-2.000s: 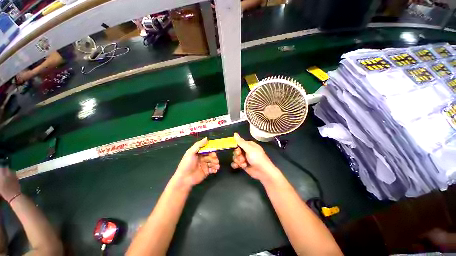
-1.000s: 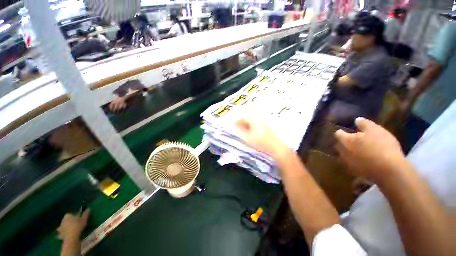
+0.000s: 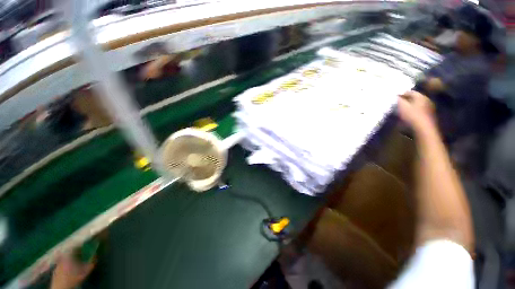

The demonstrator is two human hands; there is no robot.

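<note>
My left hand (image 3: 70, 272) is at the lower left, blurred and cut off by the bottom edge, with its fingers on a small green piece (image 3: 89, 249) that looks like a circuit board. My right hand (image 3: 417, 108) is at the right edge of the tall stack of whitish trays (image 3: 316, 127), fingers curled. Blur hides whether it grips a tray edge. Rows of yellow-and-black pieces (image 3: 288, 84) lie along the left side of the top tray.
The beige fan (image 3: 193, 160) stands on the green bench (image 3: 186, 237). A black cord with a yellow plug (image 3: 279, 225) lies right of it. Yellow pieces (image 3: 205, 124) are on the green conveyor (image 3: 73, 175). Brown cartons (image 3: 372, 195) stand beside the bench. A person (image 3: 466, 84) is at the upper right.
My right hand has moved from above the tray stack to its right edge. The other person's arm and pale clothing at the right are gone. The view has shifted slightly.
</note>
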